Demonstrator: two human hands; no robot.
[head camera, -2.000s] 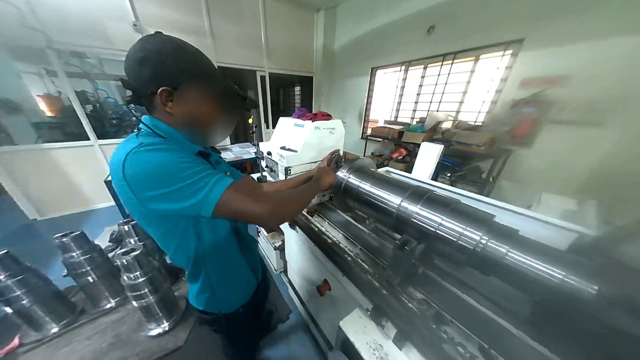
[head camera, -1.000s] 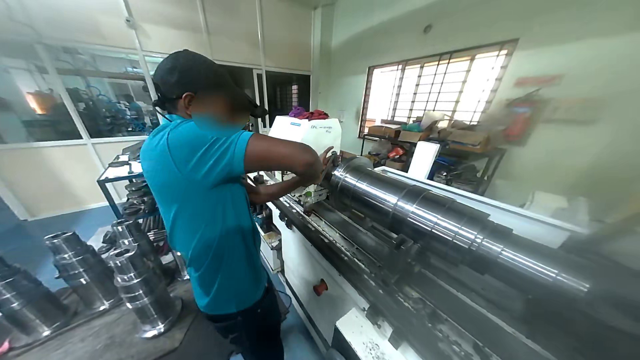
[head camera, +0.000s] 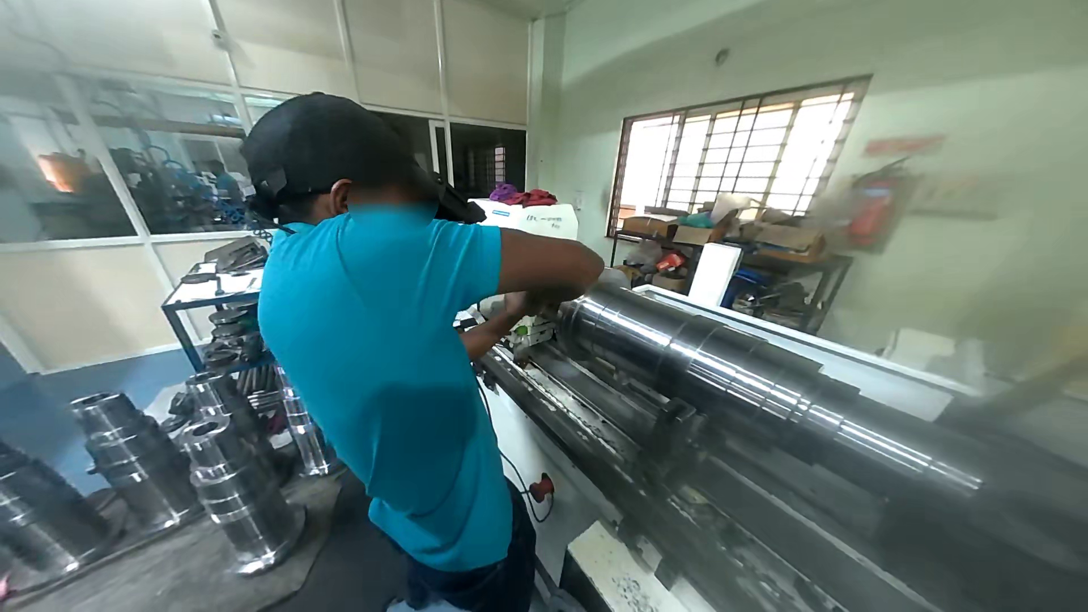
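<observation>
Neither my left hand nor my right hand can be made out. In front of me a co-worker in a teal shirt and black cap leans over a long machine bed (head camera: 586, 433). One arm is bent at the near end of a large stepped steel shaft (head camera: 722, 357), which lies along the machine. The co-worker's hands (head camera: 535, 302) are at that end, partly hidden by the arm, and what they touch cannot be told. Behind them stands a white machine housing (head camera: 531, 219) with red and purple cloth on top.
Several stepped steel parts stand upright at lower left, one (head camera: 242, 501) near the edge of a grey mat (head camera: 289, 552). A metal rack (head camera: 183, 319) is behind them. A shelf with cardboard boxes (head camera: 786, 238) stands below the window. A red knob (head camera: 541, 488) sticks out from the machine's front.
The co-worker has turned their back more toward me and bent in closer to the shaft's end. Their upper arm has swung up and across. The shaft looks unmoved.
</observation>
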